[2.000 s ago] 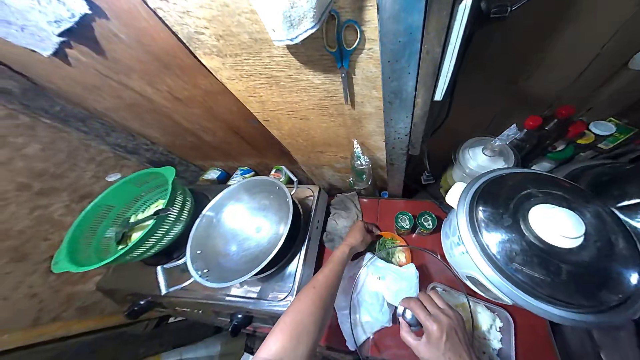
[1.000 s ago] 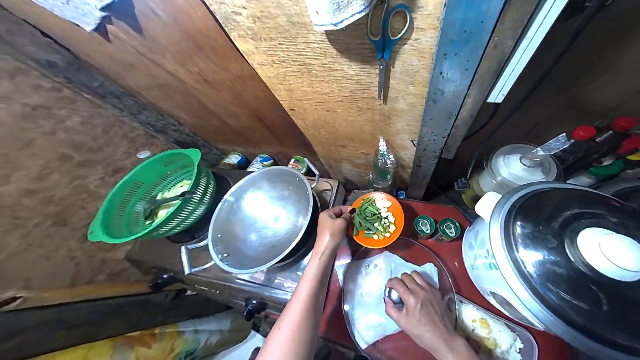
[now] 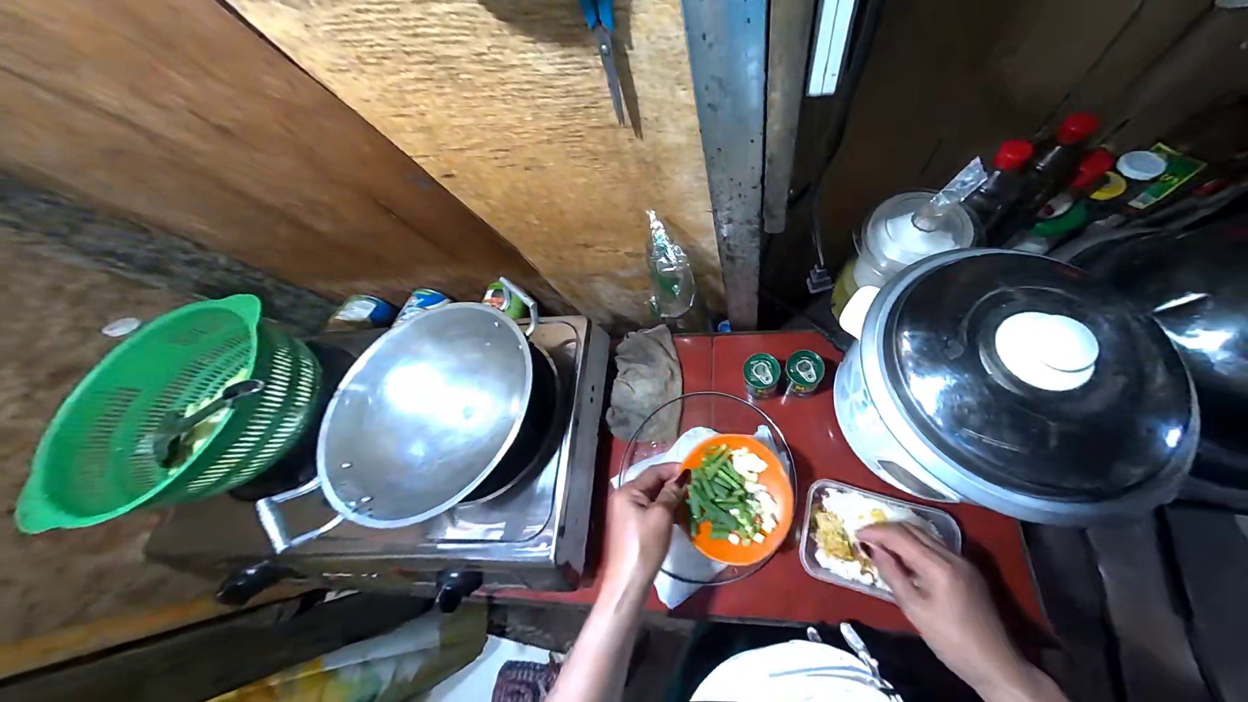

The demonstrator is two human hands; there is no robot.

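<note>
My left hand (image 3: 645, 512) grips the left rim of an orange plate (image 3: 738, 557) holding cut green beans (image 3: 720, 492) and chopped white pieces. The plate is over a clear glass bowl (image 3: 702, 400) with a white cloth or paper (image 3: 678, 588) in or under it. My right hand (image 3: 926, 585) is over a clear plastic container (image 3: 811, 558) of white and yellow food (image 3: 846, 534), fingers bent together at its surface; whether they pinch any food cannot be told.
Left, a metal wok (image 3: 424, 419) sits on a gas stove (image 3: 570, 487), beside a green colander (image 3: 146, 361). A rice cooker (image 3: 1014, 390) stands right, near two small cans (image 3: 783, 372). A grey rag (image 3: 645, 375) lies behind the bowl. Scissors (image 3: 609, 68) hang on the wall.
The orange plate, held by my left hand, has moved from behind the glass bowl to over it. My right hand has left the bowl for the plastic container.
</note>
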